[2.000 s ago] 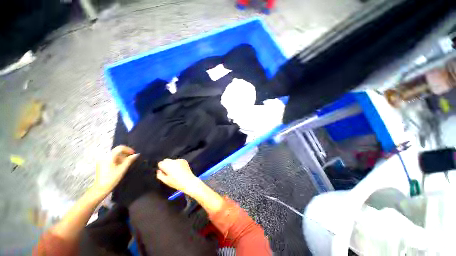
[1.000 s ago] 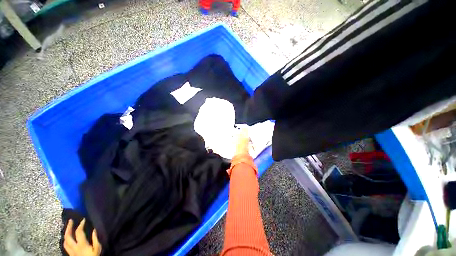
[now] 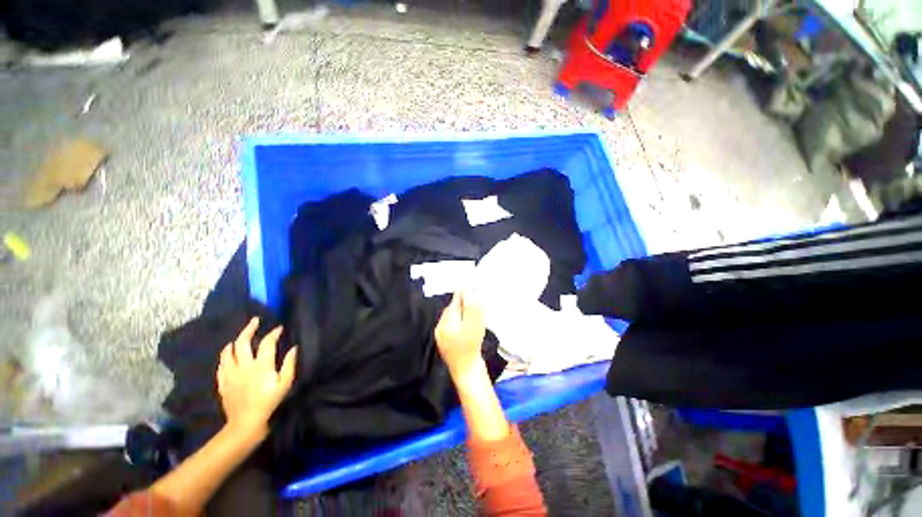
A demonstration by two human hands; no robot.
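A pile of black garments [image 3: 354, 333] fills the blue plastic bin [image 3: 425, 151] in front of me. White pieces [image 3: 514, 271] lie on the right part of the pile. My right hand [image 3: 462, 331] is closed at the left edge of the white pieces, and a white strip [image 3: 447, 277] shows just above its fingers. My left hand [image 3: 253, 376] rests with fingers spread on black cloth at the bin's left edge. It grips nothing that I can see. Small white labels [image 3: 486, 210] lie on the black cloth at the back.
A black garment with white stripes [image 3: 768, 323] hangs over the bin's right side. A red stool-like object [image 3: 622, 50] stands on the speckled floor behind. Brown scrap [image 3: 66, 172] lies at the left. A blue-edged table [image 3: 806, 454] is at lower right.
My right hand has drawn back left from the middle of the white pieces, with a white strip now extending left. My left hand shows higher over the black cloth. The view has shifted.
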